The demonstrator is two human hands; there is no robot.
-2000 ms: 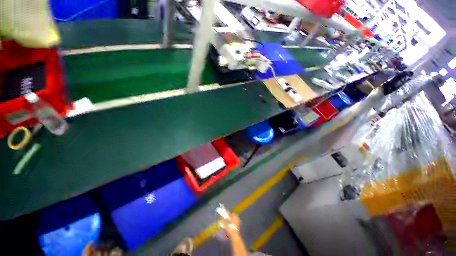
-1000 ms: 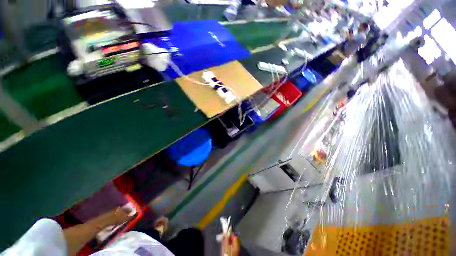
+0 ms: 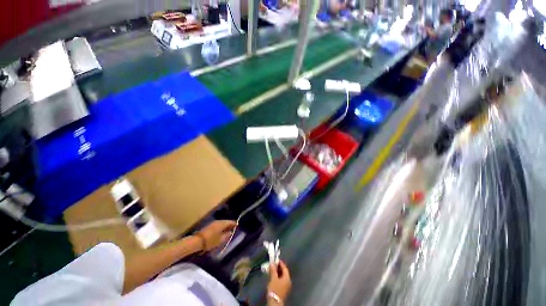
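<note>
My right hand point(image 3: 279, 280), at the bottom centre, is closed on a crumpled white tissue or wipe point(image 3: 271, 253) that sticks up from the fingers. My left hand point(image 3: 220, 232) reaches past the bench's front edge, over a black bin point(image 3: 248, 226). Its fingers are by a thin white cord point(image 3: 250, 206); I cannot tell if they hold it. A white power strip with dark sockets point(image 3: 136, 214) lies on a brown cardboard sheet point(image 3: 179, 173) on the bench.
Blue sheet point(image 3: 137, 119) behind the cardboard. Two white bars point(image 3: 272, 132) with hanging cords lie near the bench edge. Below are a red bin point(image 3: 344, 149) with pale parts and a blue bin point(image 3: 290, 203). Clear plastic film point(image 3: 473, 227) hangs at the right. A person point(image 3: 443, 27) is far off.
The view has moved along the bench, so the cardboard and power strip are now close. My left arm has moved from the red bin to the black bin. My right hand still holds the white item.
</note>
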